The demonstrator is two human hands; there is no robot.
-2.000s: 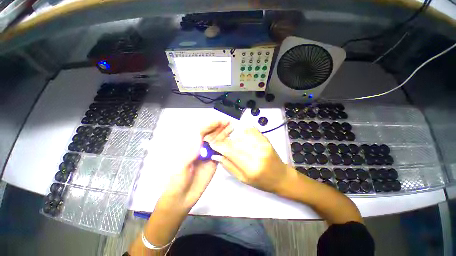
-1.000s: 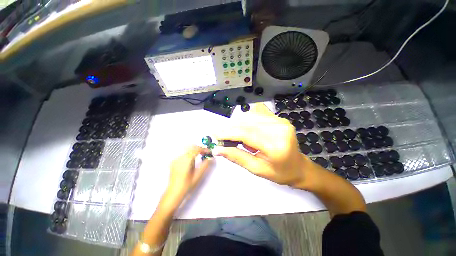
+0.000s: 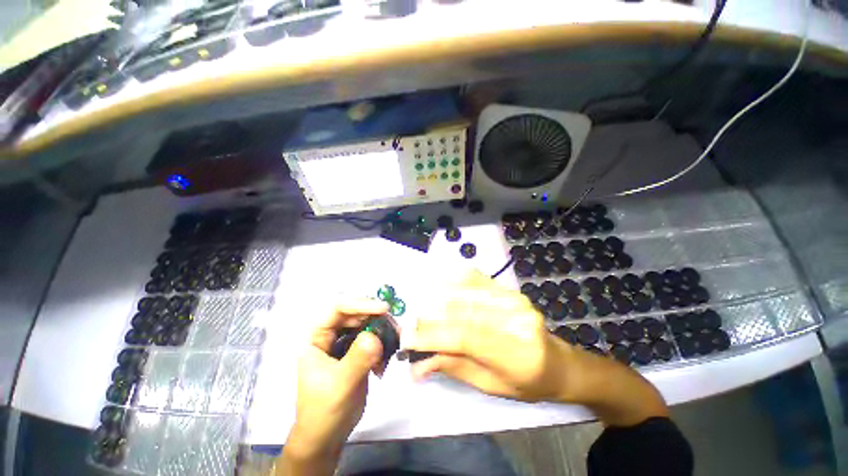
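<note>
My left hand holds several dark round speaker drivers between thumb and fingers. Two drivers with shiny green faces show just above its fingertips; whether they are held or lie on the bench, I cannot tell. My right hand is beside it, fingers bent around a dark pen-like test probe whose tip points at the drivers. A black cable shows behind the right hand. The right fingers partly hide the probe.
The right blister tray and left blister tray hold black discs on either side. The oscilloscope, fan-like box and black fixture stand behind, with a few loose discs nearby. A shelf edge crosses above.
The view has tilted upward, showing more shelf. My hands are lower and closer together; my left hand now shows several dark drivers, and the probe sits lower beside them.
</note>
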